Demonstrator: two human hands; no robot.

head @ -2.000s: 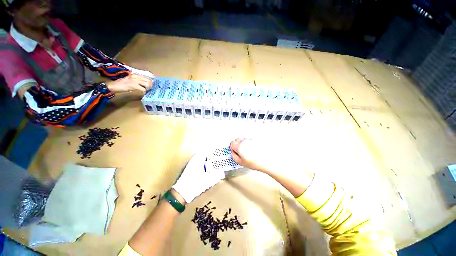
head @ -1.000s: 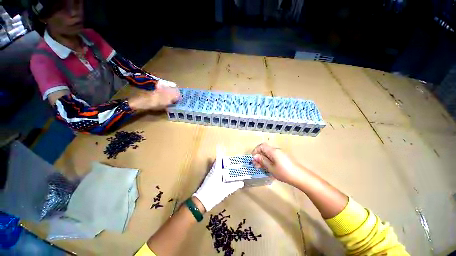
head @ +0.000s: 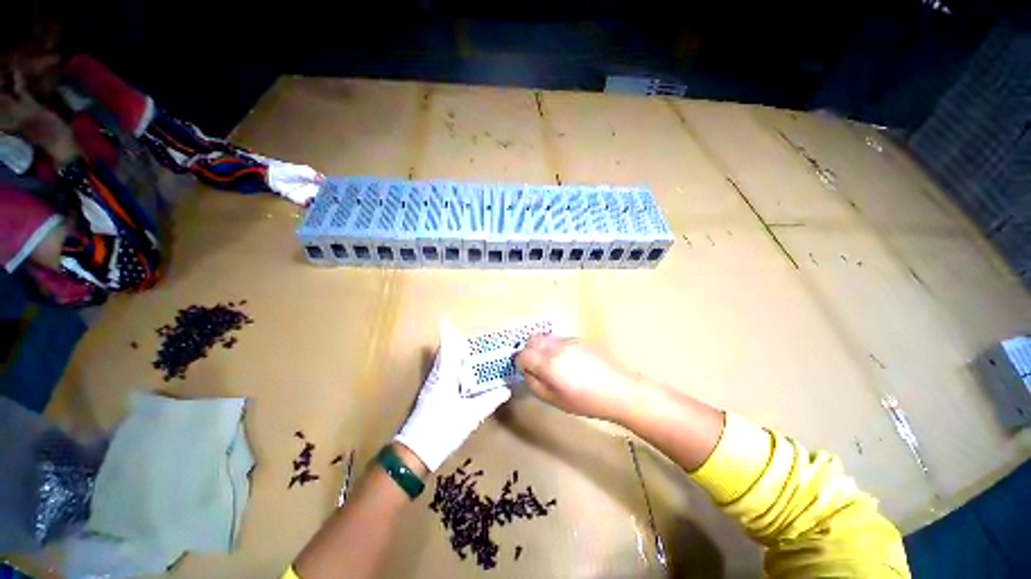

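My left hand (head: 443,405), in a white glove, grips the left end of a perforated metal housing (head: 488,355) just above the table. My bare right hand (head: 556,371) is closed at the housing's right part, fingertips on its perforated top; whether they pinch a small plug is hidden. A loose pile of small black plugs (head: 481,515) lies on the table below my hands. A long row of perforated housings (head: 486,251) stands beyond my hands, square openings facing me.
A coworker's gloved hand (head: 294,181) touches the row's left end. Another black pile (head: 198,337), a few loose plugs (head: 302,461), a grey-green cloth (head: 170,475) and clear plastic (head: 62,486) lie left. Loose housings (head: 1010,379) lie far right. Stacked housings (head: 981,147) stand behind.
The view has shifted. The coworker has leaned back left, one hand off the row and raised near the face. My hands still hold the housing, with my right fingers at its top.
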